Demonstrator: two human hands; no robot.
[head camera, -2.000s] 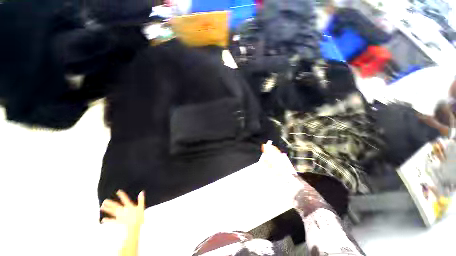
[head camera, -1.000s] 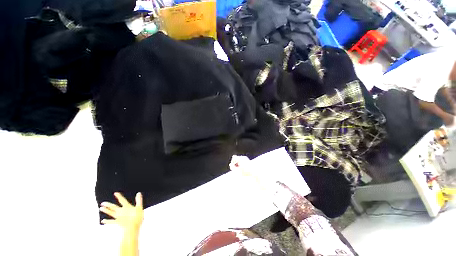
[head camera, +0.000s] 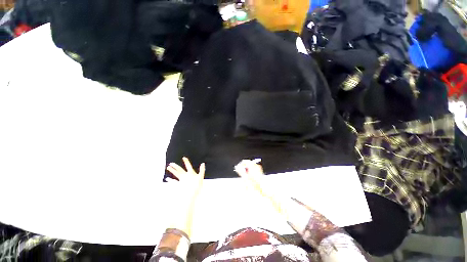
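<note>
A black garment body (head camera: 215, 107) lies spread in front of me, its straight hem along the white table edge. A flat black pocket piece (head camera: 274, 112) lies on its right part, with pale threads at its right end. My left hand (head camera: 187, 172) rests with spread fingers on the garment's lower left corner. My right hand (head camera: 249, 168) is at the hem to the right of it, fingers closed around a thin pale stick, perhaps a marking pen (head camera: 256, 160). The stick is mostly hidden by the fingers.
The white table (head camera: 102, 153) extends left and along the front. Dark garments (head camera: 118, 46) are heaped at the upper left. Plaid and black garments (head camera: 404, 153) are piled at right. A brown box (head camera: 281, 14), a blue crate (head camera: 429, 43) and a red stool (head camera: 454, 79) stand behind.
The view has turned, so the garment and table appear further right and more level. The right hand has moved left along the hem, closer to the left hand, which stays at the corner.
</note>
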